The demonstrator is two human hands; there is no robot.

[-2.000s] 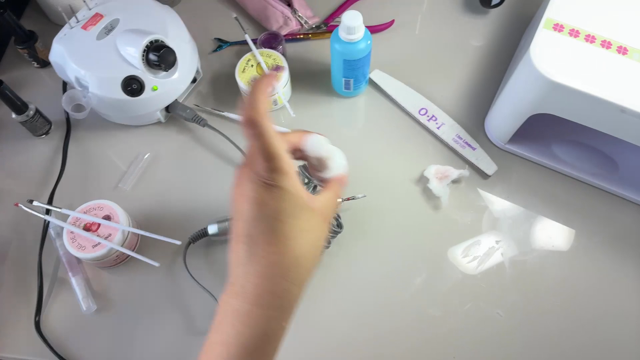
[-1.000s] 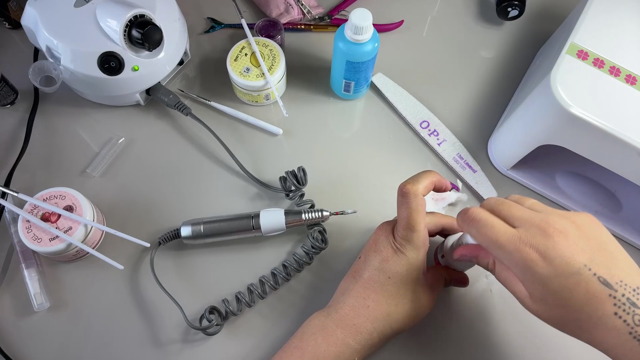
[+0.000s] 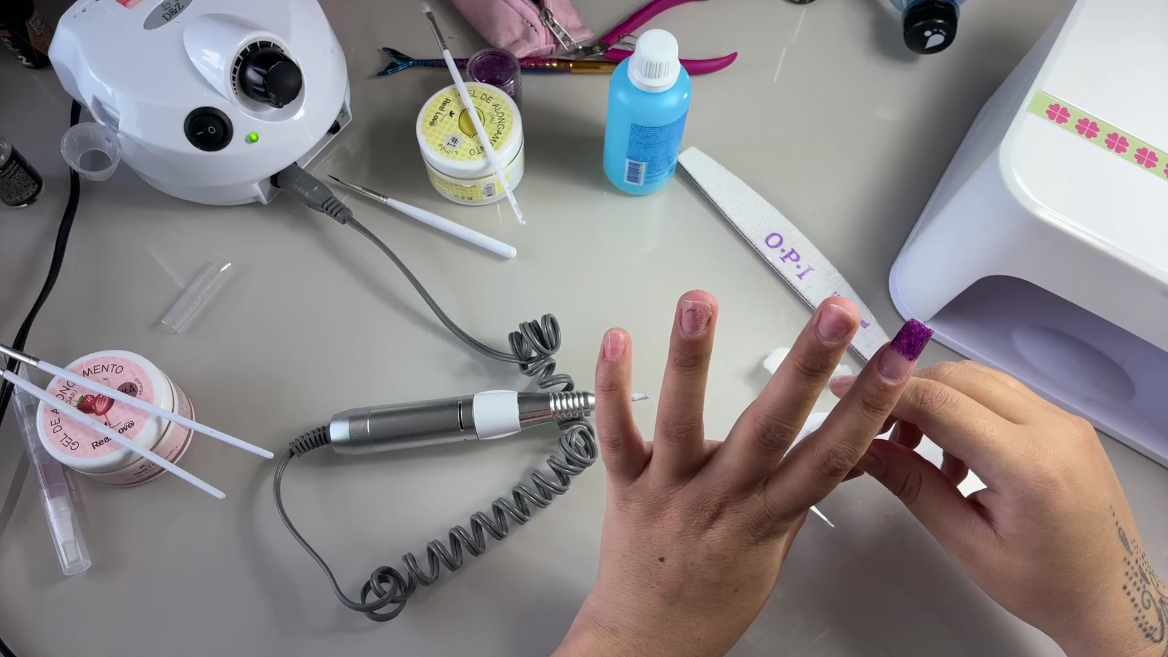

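My left hand [image 3: 703, 511] is spread palm down above the grey table, fingers apart. A purple glitter nail extension [image 3: 912, 339] covers its index fingertip; its other visible nails are short and bare. My right hand [image 3: 995, 484] is beside it at the right, thumb and fingers bent near the left thumb, which is mostly hidden behind the index finger. Whether the right fingers hold anything cannot be seen. White cotton or wipe pieces [image 3: 780, 360] show partly behind the hands. The silver electric nail drill handpiece [image 3: 420, 422] lies left of my left hand.
A white nail lamp [image 3: 1077, 182] stands at right, a nail file [image 3: 766, 237] and blue bottle [image 3: 646, 123] behind the hands. The drill's control unit [image 3: 210, 55], a yellow-labelled gel jar [image 3: 470, 164], a pink-labelled jar [image 3: 114, 420], brushes and a coiled cord [image 3: 493, 525] spread across the left.
My left hand, bent around a small white thing a second ago, is now spread out with its fingers extended. My right hand has come away from the top of that white thing.
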